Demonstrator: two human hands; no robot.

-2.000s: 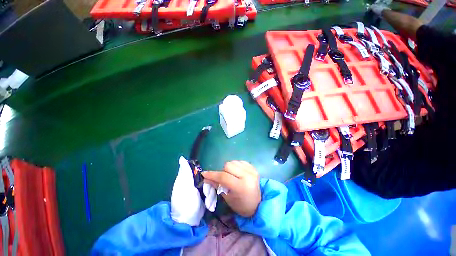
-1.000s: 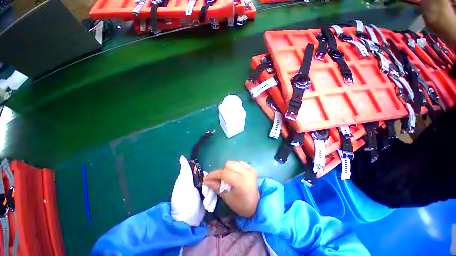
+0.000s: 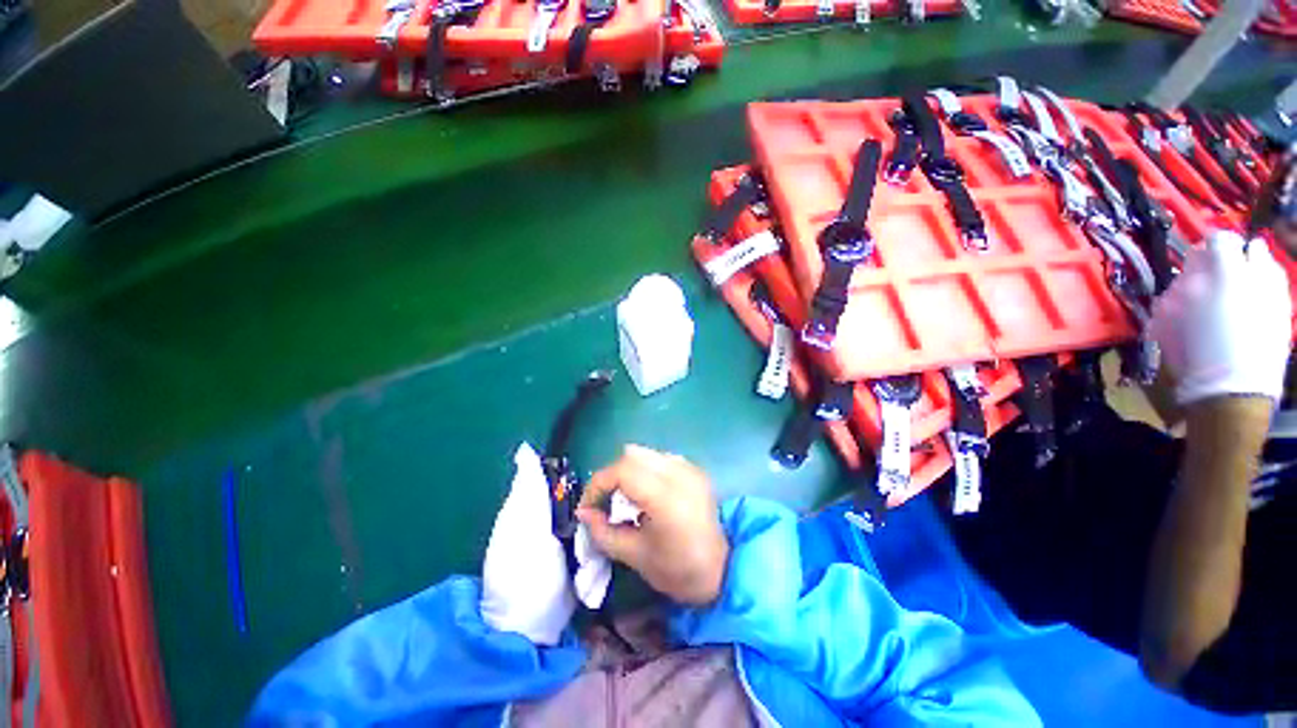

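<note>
My left hand (image 3: 524,558) wears a white glove and holds a wristwatch (image 3: 563,491) over the bench's near edge. The watch's black strap (image 3: 578,414) sticks up and away from me. My right hand (image 3: 660,525) looks bare and pinches a crumpled white cloth (image 3: 593,566) right beside the watch. The watch face is partly hidden by the glove and fingers. A white squat bottle (image 3: 656,336) stands on the green bench (image 3: 427,413) beyond my hands.
Stacked red trays (image 3: 932,306) with black and white-strapped watches are at the right. Another red tray stack (image 3: 86,597) is at the left, and more trays (image 3: 498,50) are at the far side. A blue line (image 3: 235,552) lies at left. A person's white-gloved hand (image 3: 1223,320) is at far right.
The other person's gloved hand has come in at the right by the trays. My right hand's fingers have lifted slightly with the cloth. My left hand still holds the watch.
</note>
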